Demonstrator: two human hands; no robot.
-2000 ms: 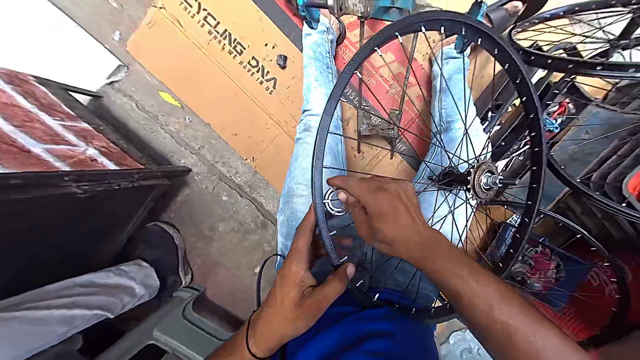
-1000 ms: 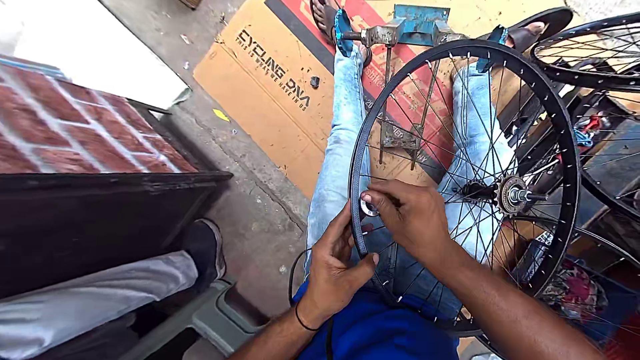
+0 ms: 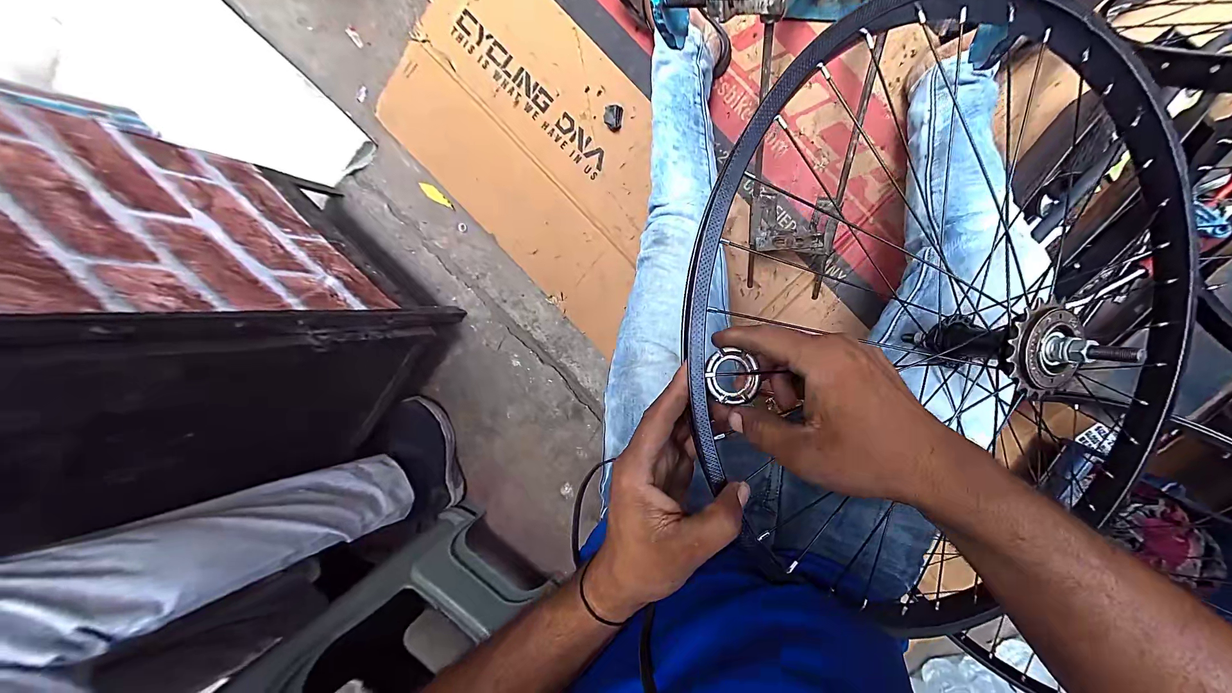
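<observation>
A bicycle wheel with a black rim (image 3: pixel 705 279) rests over my lap, its threaded axle and freewheel sprocket (image 3: pixel 1044 348) at the right. My left hand (image 3: pixel 664 510) grips the rim at its near left side, thumb on one side and fingers on the other. Just inside the rim, my right hand (image 3: pixel 828 404) holds a round metal spoke wrench (image 3: pixel 732 375) between thumb and fingers, at a spoke end. Whether its slot sits on the nipple cannot be told. Beyond the spokes, a metal truing stand (image 3: pixel 789 236) lies between my legs.
Printed cardboard (image 3: pixel 520 192) covers the ground ahead. A brick-patterned dark box (image 3: pixel 192 231) stands at the left, above another person's leg (image 3: pixel 221 549) and a grey plastic chair (image 3: pixel 462 577). More bicycle wheels (image 3: pixel 1169 63) crowd the right side.
My right hand stays at the spoke wrench, with its fingers shifted so that more of the tool's ring shows than a second ago. My left hand remains on the rim.
</observation>
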